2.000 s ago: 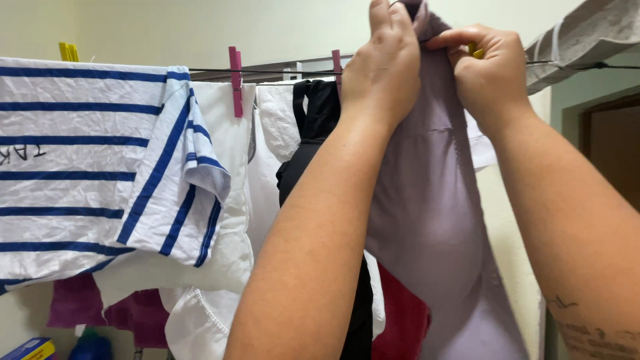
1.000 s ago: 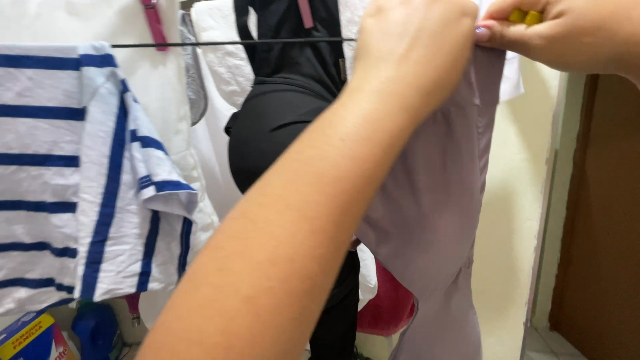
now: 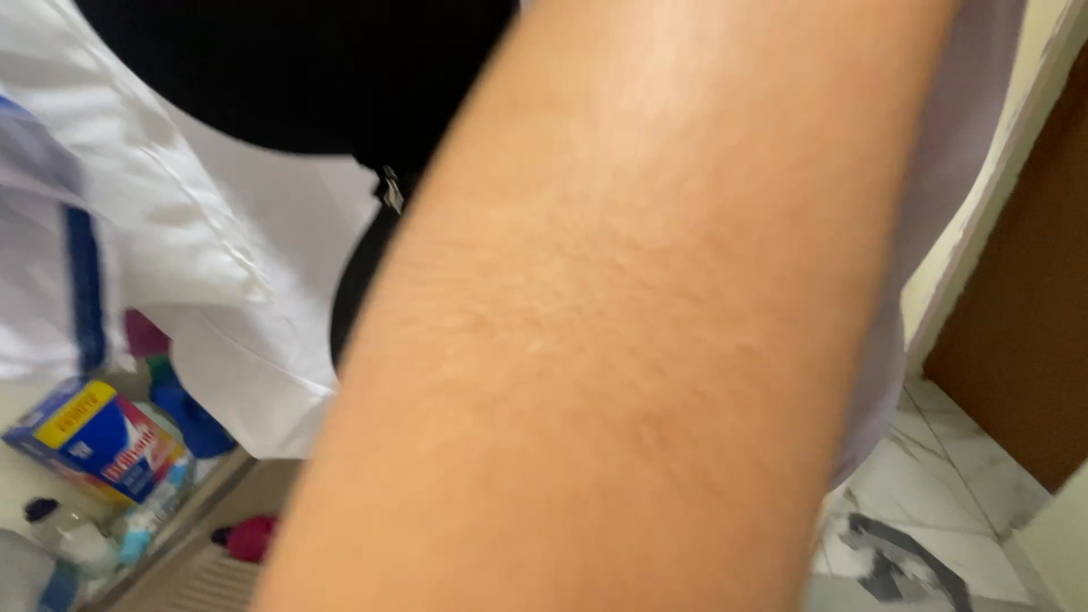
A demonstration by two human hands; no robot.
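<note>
A bare left forearm fills the middle of the head view and runs out past the top edge; my left hand is beyond the frame. My right hand does not show either. Behind the forearm, at the right, hangs the mauve-grey garment (image 3: 943,195), mostly hidden. To the left of the arm are a black garment (image 3: 289,68) with a small metal fastening, white cloth (image 3: 255,374) and part of the blue-and-white striped shirt (image 3: 82,280). What the hands touch cannot be seen.
At lower left, a Brilhante detergent box (image 3: 102,442), a blue bottle (image 3: 195,416) and a clear bottle (image 3: 72,531) stand beside a ribbed washing surface (image 3: 204,578). A brown door (image 3: 1020,306) is at right, above marbled floor tiles (image 3: 943,450) with a grey object (image 3: 905,552).
The view has swung down and closer to the clothes. Both hands, seen earlier at the top of the mauve-grey garment by the line, have left the frame.
</note>
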